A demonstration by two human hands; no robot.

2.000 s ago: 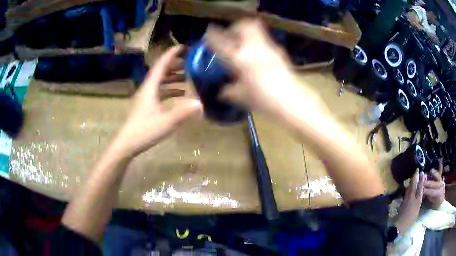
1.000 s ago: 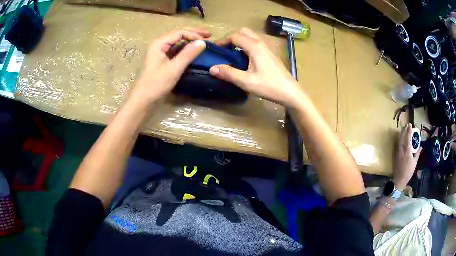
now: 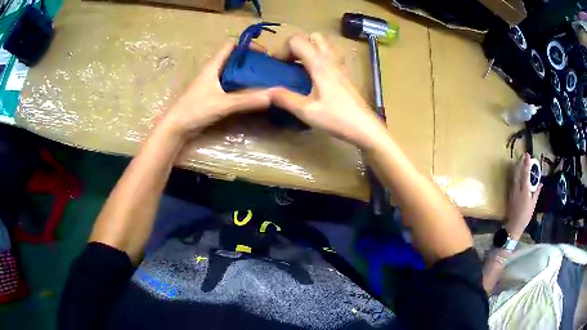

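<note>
A dark blue speaker body (image 3: 267, 72) lies on its side just above or on the film-covered bench, its long side across my view. A dark blue strap (image 3: 246, 42) loops up from its left end. My left hand (image 3: 209, 97) grips the left end and my right hand (image 3: 322, 87) grips the right end, with both thumbs meeting along the near side. The underside is partly hidden by my thumbs. A two-way mallet (image 3: 375, 67) lies to the right of my right hand, head away from me; my right forearm covers part of its handle.
Black speaker units (image 3: 555, 58) with white rings crowd the right side. A coworker's hand (image 3: 523, 203) holds one there. A translucent bottle (image 3: 520, 114) stands near them. A dark object (image 3: 29, 40) sits at far left. Cardboard trays (image 3: 508, 9) line the far edge.
The speaker came down from near the trays to the near bench. Since a second ago it has turned in my hands, bringing its blue side and strap into view. The mallet head, earlier hidden, shows.
</note>
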